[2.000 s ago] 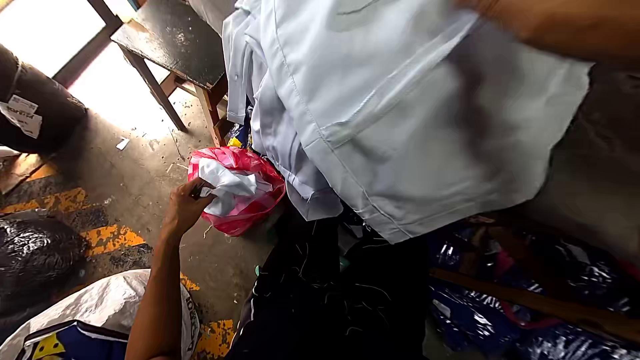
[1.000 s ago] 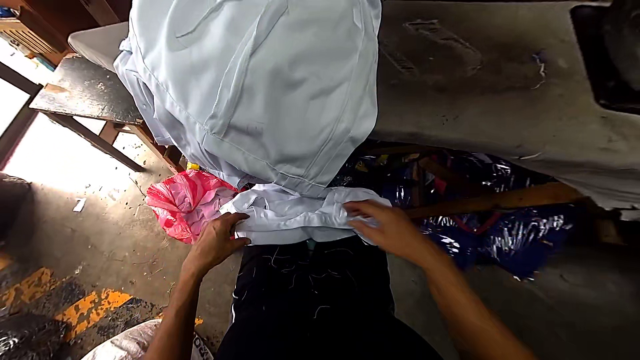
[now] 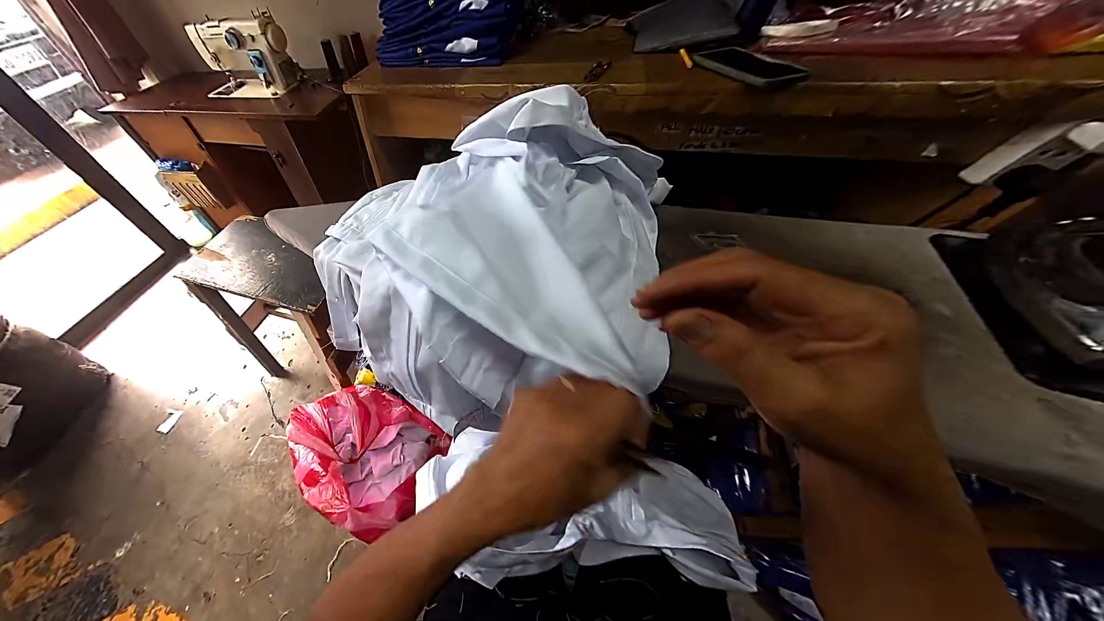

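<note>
A heap of white garments lies over the end of a grey padded ironing surface. My left hand is at the heap's lower edge, blurred, its fingers closed around the white cloth there. A thin dark object shows by that hand, too blurred to name. To the right of the heap, my right hand is raised, thumb and fingertips close together; whether anything thin is between them cannot be told. More white cloth lies across my lap below the left hand. A red plastic bag with pale pieces inside stands to its left.
A dark wooden stool stands left of the heap. Behind are a sewing machine on its cabinet, a wooden table with folded blue garments and a phone. An iron sits at right. Blue plastic-wrapped packs lie below.
The view has swung up. My right hand has left the white cloth on my lap and is raised beside the heap. My left hand has moved from the lap cloth to the heap's lower edge.
</note>
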